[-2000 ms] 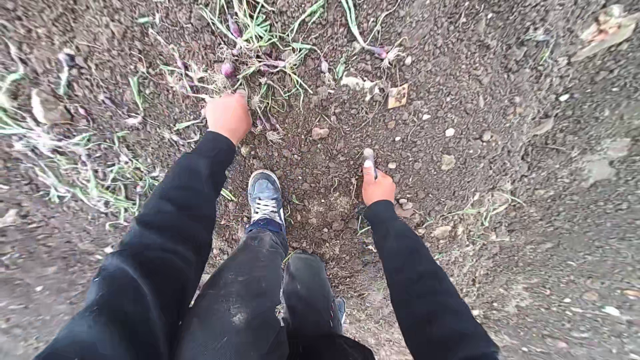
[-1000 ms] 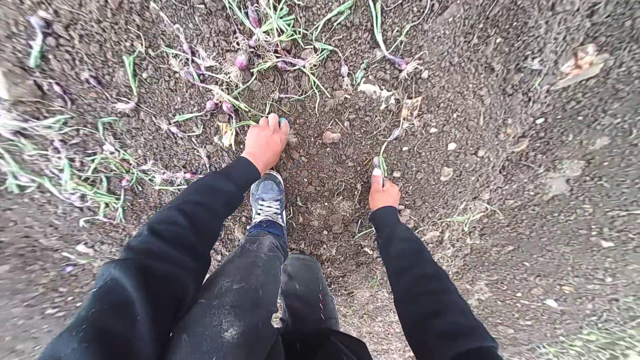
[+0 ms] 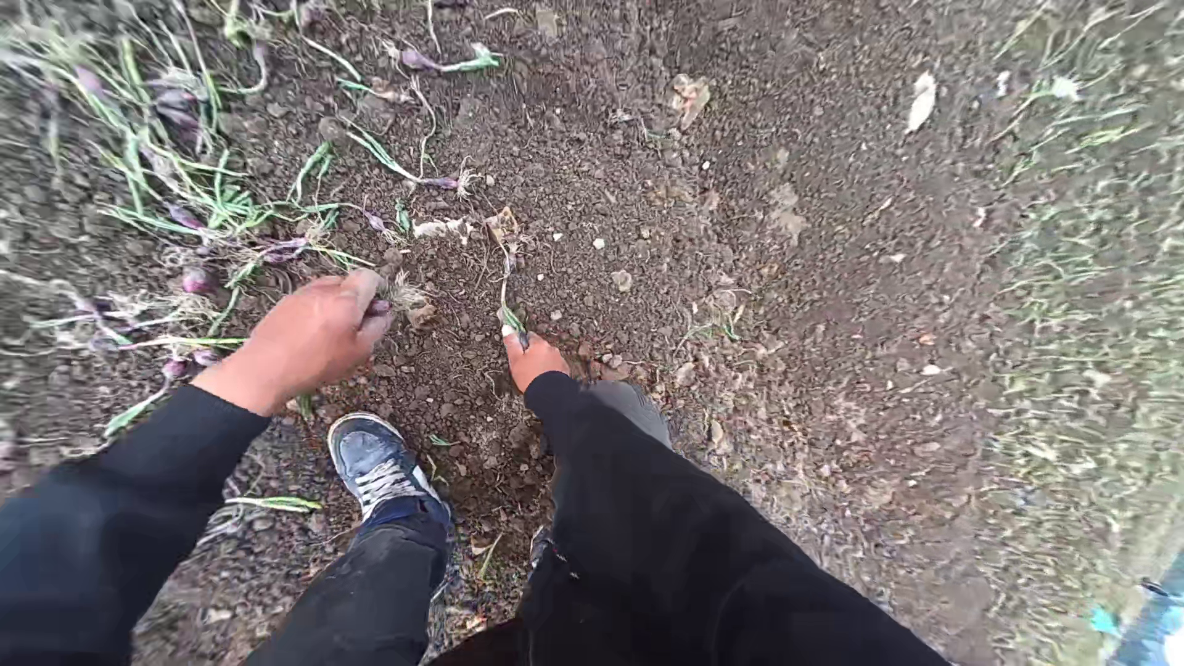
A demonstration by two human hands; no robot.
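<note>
My left hand [image 3: 319,328] is closed on a small purple onion [image 3: 379,306], whose pale, bushy roots stick out past the fingertips. Below and right of it, my right hand [image 3: 532,356] grips the green leafy end of a thin onion plant [image 3: 506,287]; its stalk points away from me over the soil. What else the right fingers hold is hidden. Purple onions with green tops lie loose beyond the left hand, among them a round onion [image 3: 197,281] and a slim onion [image 3: 444,182] with spread roots.
My shoe [image 3: 375,462] stands on the brown soil between the hands and my legs. A tangled heap of onion plants [image 3: 185,176] lies at the upper left. Pale dry scraps [image 3: 689,97] dot the ground, and grass [image 3: 1082,324] runs along the right side.
The view has swung to the right. My left hand, previously low by the shoe, is now over the soil left of it with an onion in its fingers. My right hand still holds the plant.
</note>
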